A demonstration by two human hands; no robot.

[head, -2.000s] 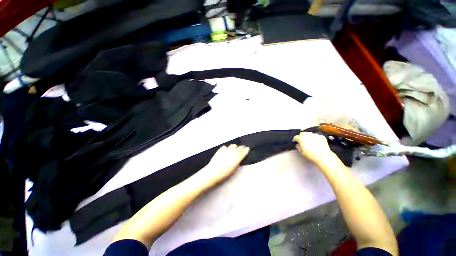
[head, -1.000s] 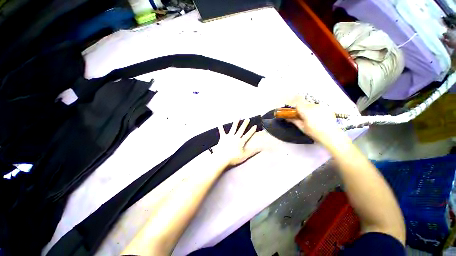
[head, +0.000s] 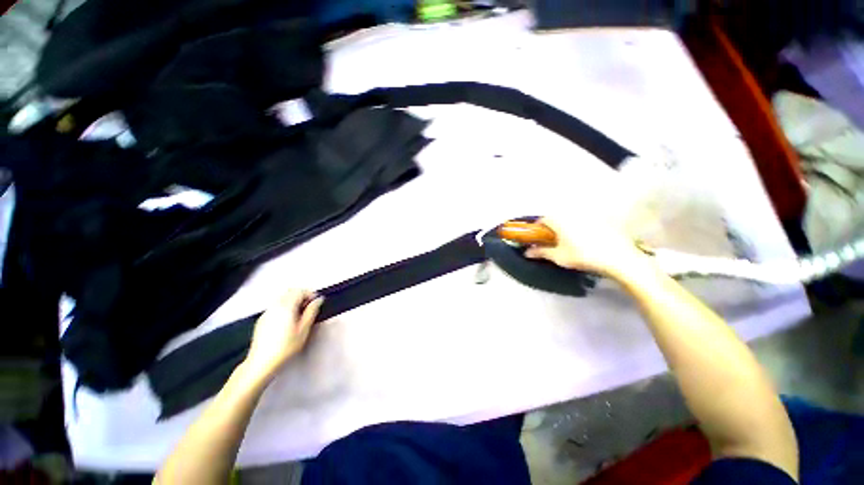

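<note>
A long narrow black fabric strip (head: 398,275) lies diagonally across the pale table cover, its left part wider. My left hand (head: 284,332) is on the strip left of the middle, thumb and fingers pinching it. My right hand (head: 568,246) is closed around the orange-brown handle of a steam iron (head: 545,277). The iron's dark pointed soleplate rests at the strip's right part, tip to the left. Any fabric under the iron is hidden.
A large heap of layered black pieces (head: 284,189) lies at the left and back left. Another black strip (head: 474,93) curves from the heap towards the back right. A white-wrapped hose (head: 739,267) trails right from the iron. A red-brown beam (head: 748,114) runs along the table's right side.
My left hand has moved left along the strip and changed from spread flat to pinching. My right hand was on the strip earlier, then took the iron and still holds it. The view has shifted.
</note>
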